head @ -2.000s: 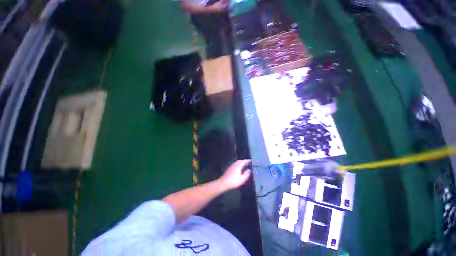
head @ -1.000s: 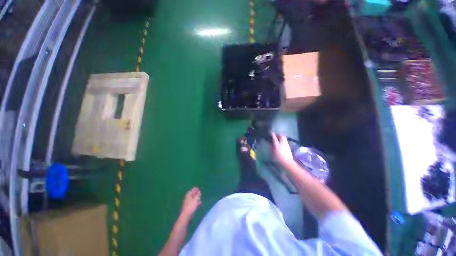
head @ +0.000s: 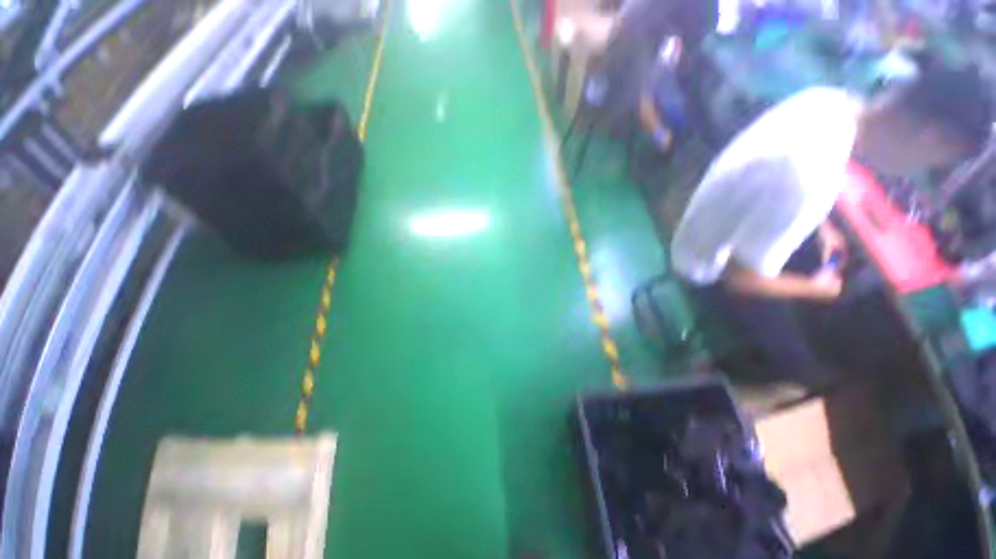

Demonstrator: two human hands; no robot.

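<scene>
Neither of my hands is in the picture. Nearest in front of me, at the lower right, a black bin (head: pixel 683 470) stands on the floor with dark, shiny contents that are too blurred to tell apart. A brown carton (head: pixel 806 470) stands against its right side. At the lower left a pale wooden pallet-like piece (head: pixel 235 464) lies on the floor, cut off by the bottom edge.
A green floor aisle (head: pixel 448 328) runs ahead between yellow-black tapes. A large black covered block (head: pixel 268 169) stands left beside silver rails (head: pixel 82 295). At right a person in a white top (head: pixel 765 186) sits at a bench with a red item (head: pixel 890 229). Another person is behind.
The view has swung up and left along the aisle. Both my hands, the foam tray and the fixtures have left the picture. The black bin and carton now show lower and further right.
</scene>
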